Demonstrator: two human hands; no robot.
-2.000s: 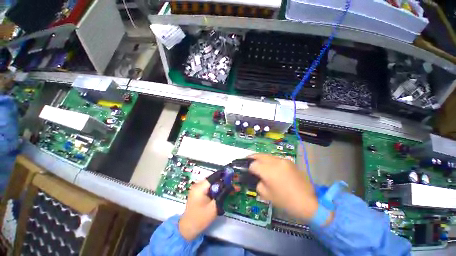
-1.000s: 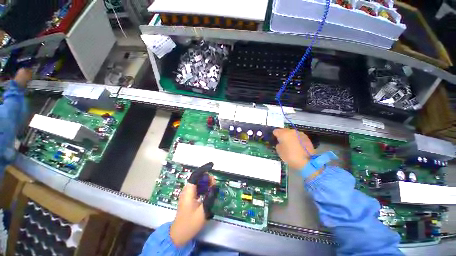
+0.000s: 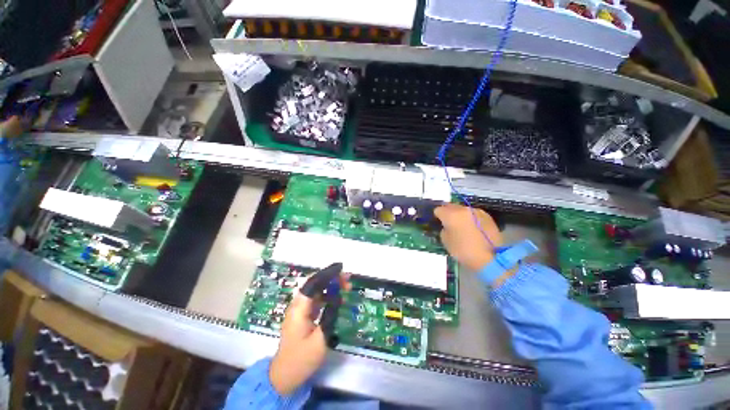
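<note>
A green circuit board [image 3: 308,196] lies on the conveyor in front of me, with a long white-silver heat sink [image 3: 360,258] across its middle and upper heat sinks [image 3: 398,186] at its far edge. My left hand [image 3: 306,328] is over the board's near left part, with black coverings on thumb and fingertip; a dark blue-purple capacitor [image 3: 322,287] shows between its fingers. My right hand [image 3: 468,234], with a blue wrist strap, has its fingertips at the board's far right corner beside the upper heat sinks. Whether it holds a part is hidden.
More boards lie left [image 3: 76,232] and right [image 3: 592,248]. A small black box [image 3: 264,212] sits left of my board. Beyond the rail are a silver-parts bin [image 3: 308,108], a black tray [image 3: 412,112] and more bins. A carton [image 3: 152,360] is near left. Another worker's sleeve [image 3: 8,180] shows left.
My right hand has moved from beside my left hand to the board's far right corner. My left hand has moved slightly left and down. The view has shifted a little.
</note>
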